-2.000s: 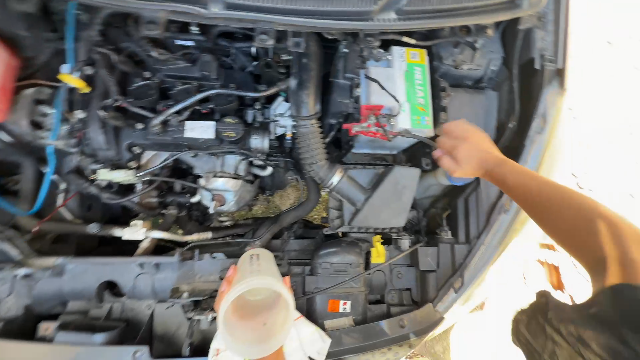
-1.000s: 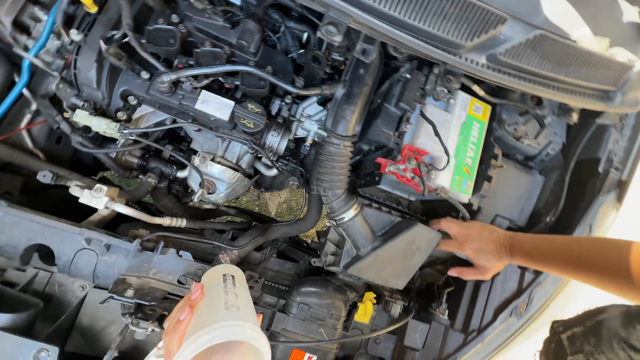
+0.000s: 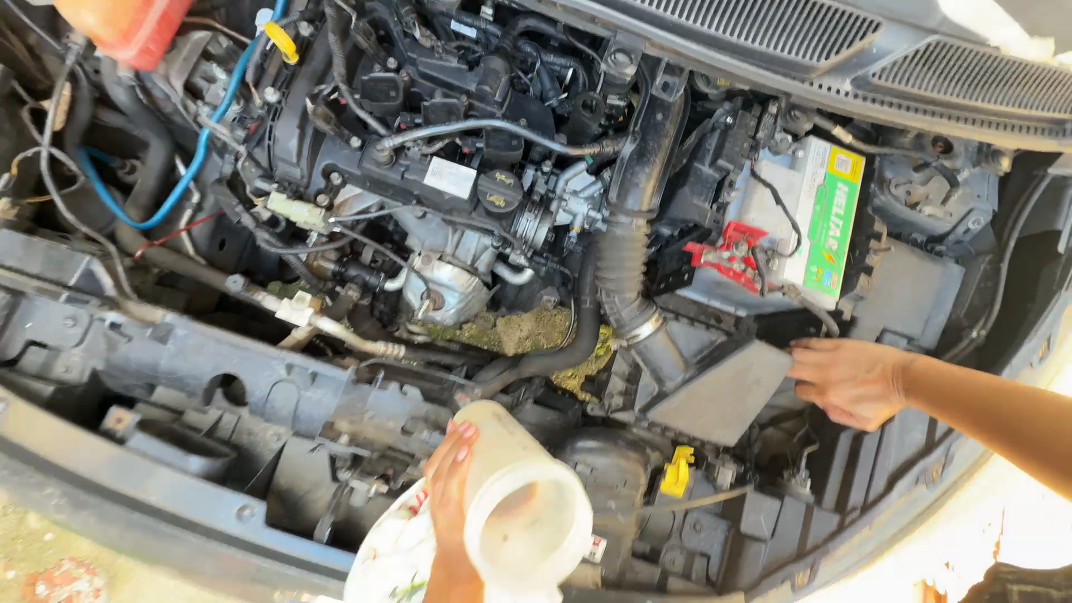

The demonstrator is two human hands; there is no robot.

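In the lower middle of the head view, my left hand holds a translucent white plastic container, tilted so its round open mouth faces me. My right hand reaches in from the right with fingers curled. Its fingertips are at the right edge of the black air filter housing, just below the car battery; what they touch is hidden. A red terminal cover sits on the battery. A corrugated air intake hose runs down to the housing.
The engine with its oil filler cap fills the upper middle. A blue hose and a red-orange container are at upper left. A yellow plastic piece lies below the housing. The car's front edge curves along the bottom.
My right hand has moved from beside the battery's lower right corner down to the air filter housing's edge. The container stays in my left hand. The view has shifted and turned.
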